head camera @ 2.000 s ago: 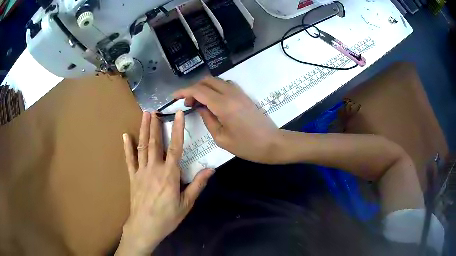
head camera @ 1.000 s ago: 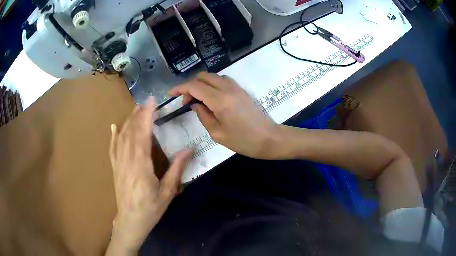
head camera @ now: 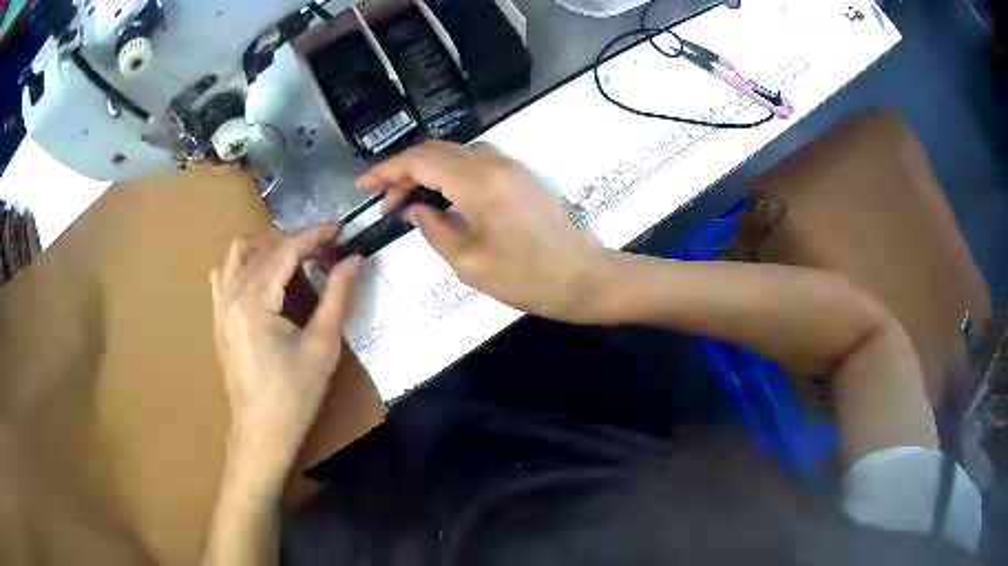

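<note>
A brown garment panel (head camera: 155, 332) lies flat on the left, its upper corner reaching under the sewing machine head. My right hand (head camera: 486, 221) holds black care labels (head camera: 381, 229) between thumb and fingers, over the table right of the panel's edge. My left hand (head camera: 276, 321) is over the panel, thumb and index finger pinched close around the panel's edge at the labels' left end. Whether it grips the labels, the fabric or both is hard to tell. The needle area is mostly hidden by the machine head (head camera: 199, 100).
The label box (head camera: 387, 50) with black labels stands on the machine bed. Pink-handled thread snips (head camera: 752, 92) with a black cord lie right of it, by printed ruler marks. Stacked brown pieces (head camera: 17, 245) are at far left. A brown pile (head camera: 873, 210) and blue plastic (head camera: 763, 387) are at the right.
My left hand has lifted from flat beside the labels and its thumb and fingers have closed in at their left end. My right hand still holds the labels. The whole view has shifted slightly.
</note>
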